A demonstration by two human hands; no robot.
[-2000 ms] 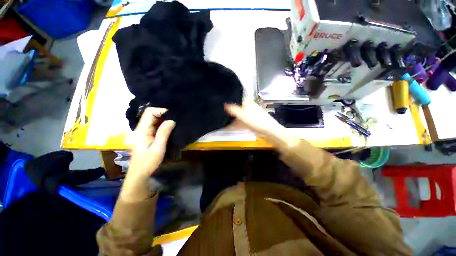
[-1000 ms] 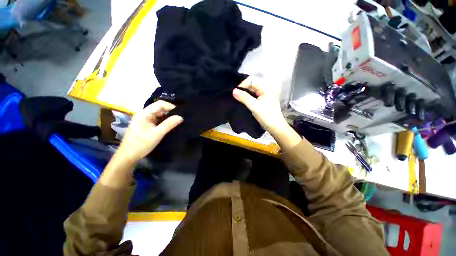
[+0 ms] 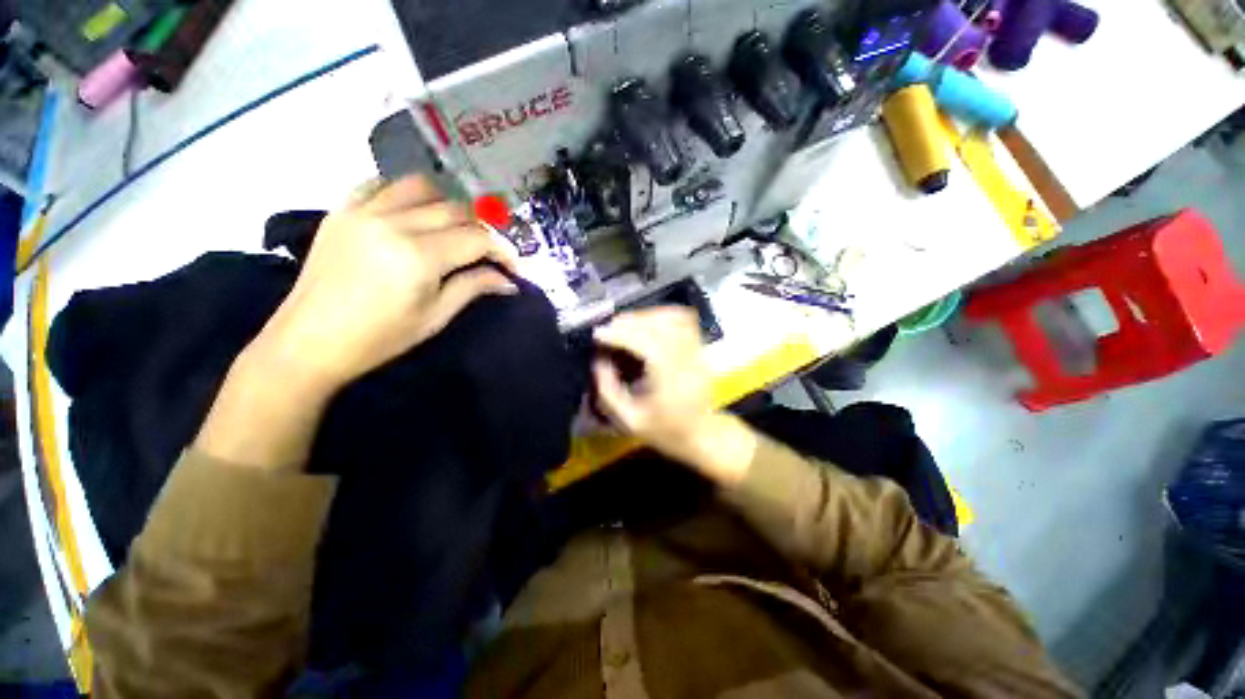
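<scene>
The black garment (image 3: 410, 423) lies bunched over the table's left part and front edge, its right end up against the overlock machine (image 3: 574, 123). My left hand (image 3: 382, 280) lies on top of the garment, fingers bent on it just left of the presser foot area (image 3: 546, 253). My right hand (image 3: 653, 380) is at the garment's right edge, just below the foot, with thumb and fingertips closed on the black fabric. The fabric edge under the foot is hidden by my left hand and the machine.
Thin metal tools (image 3: 806, 294) lie right of the machine. Mustard (image 3: 915, 137) and light blue (image 3: 972, 96) thread cones lie beyond. A black tray (image 3: 690, 307) sits below the foot. A red stool (image 3: 1120, 307) and green basket (image 3: 931, 314) are at the right.
The view has turned towards the machine. Both hands and the garment have moved from the open table, right to the presser foot. My left hand now lies over the fabric.
</scene>
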